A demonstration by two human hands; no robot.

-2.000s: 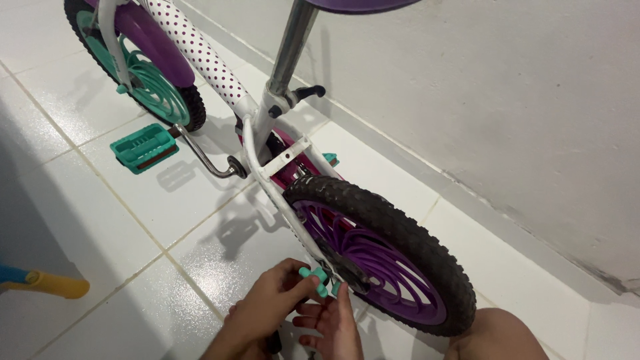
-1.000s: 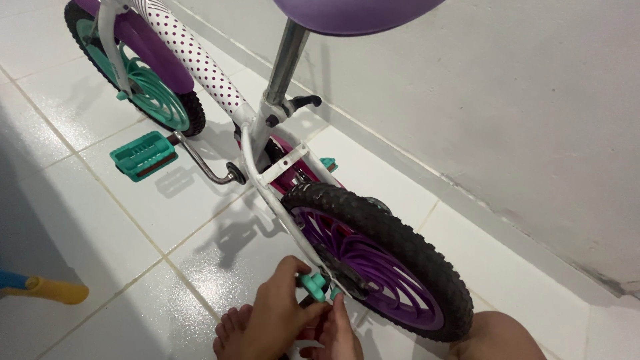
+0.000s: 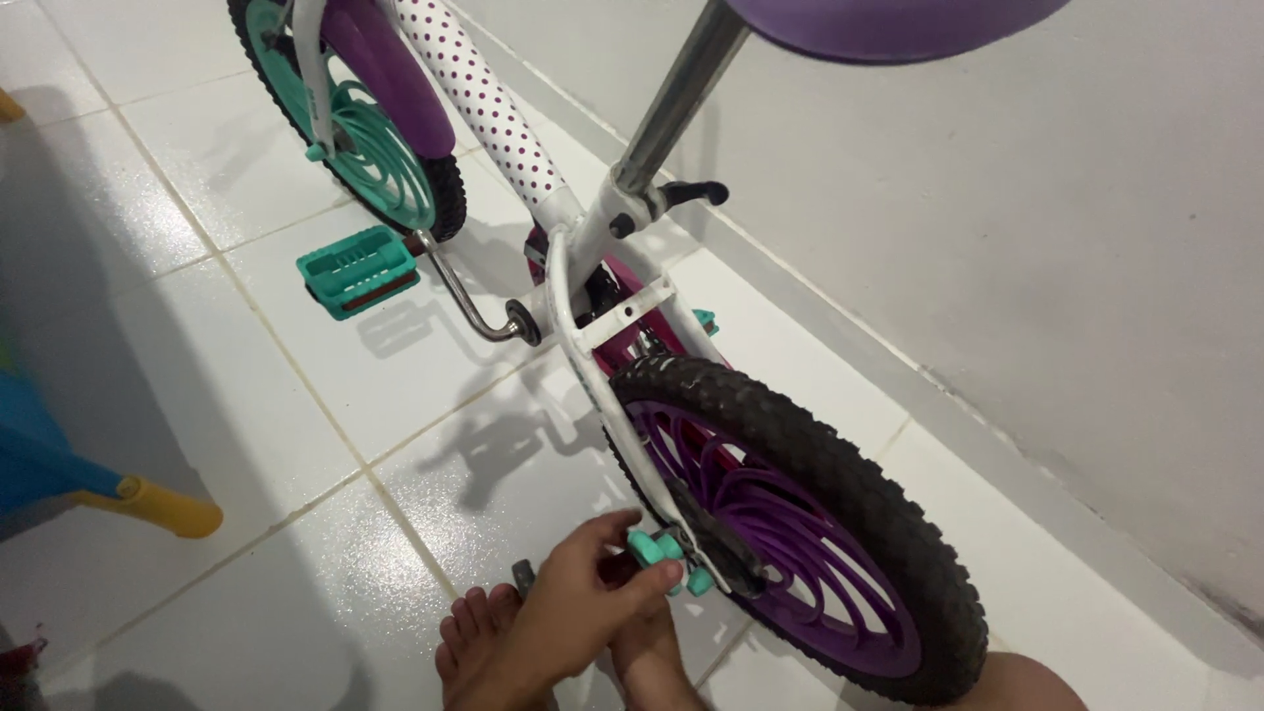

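Observation:
A small child's bicycle with a white frame stands on the floor. Near the hub of its purple rear wheel [image 3: 820, 553] are teal plastic pieces [image 3: 657, 548], at the lower end of the white frame tube [image 3: 627, 434]. My left hand [image 3: 583, 597] has its thumb against one of these pieces, with the index finger bent above it. Behind and below it is my right hand [image 3: 647, 632], its fingers mostly hidden by the left hand and the teal pieces. Another small teal piece [image 3: 699, 581] sits at the frame end by the axle.
A teal pedal [image 3: 360, 269] on its bent crank juts out to the left. The purple saddle [image 3: 889, 25] overhangs at the top. A grey wall [image 3: 1037, 247] runs along the right. A yellow-tipped leg [image 3: 178, 509] of a blue object stands at left; my bare foot [image 3: 479, 627] is beside my hands.
My right hand, with fingers spread in view two seconds ago, is now mostly behind my left hand. My foot has come into view beside them.

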